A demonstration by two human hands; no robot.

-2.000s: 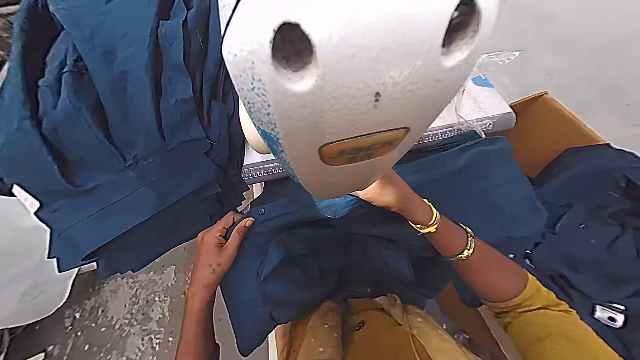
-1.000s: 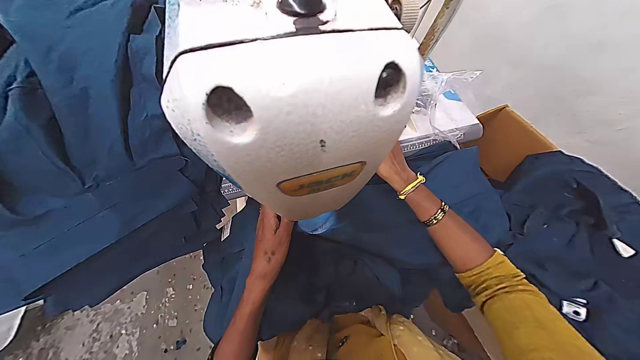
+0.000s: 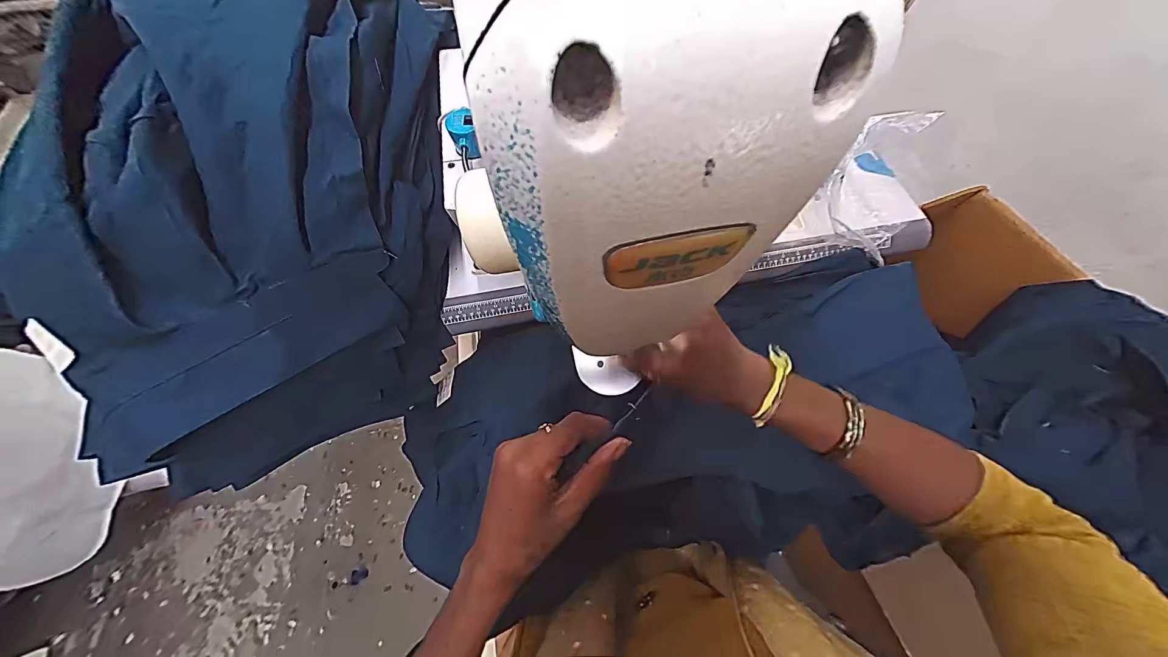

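Note:
The white head of a Jack sewing machine [image 3: 675, 173] fills the upper middle of the view, above dark blue fabric [image 3: 821, 338]. My left hand [image 3: 547, 484] is on the fabric in front of the machine, thumb and forefinger pinching the cloth near a loose thread [image 3: 631, 409]. Just below the machine head, my right hand [image 3: 703, 360] has its fingers bent by the white rounded part [image 3: 604, 372]; its fingertips are partly hidden, so its hold cannot be told.
Stacked blue fabric pieces [image 3: 246, 319] hang at the left, near a white rounded surface [image 3: 46, 465]. A cardboard box [image 3: 995, 255] and more blue fabric [image 3: 1077, 411] are at the right. Clear plastic [image 3: 858, 192] lies on the machine bed, beside a printed ruler edge [image 3: 488, 310].
My left hand has moved from beside the machine head to the fabric in front of it, nearer my right hand. The view has shifted.

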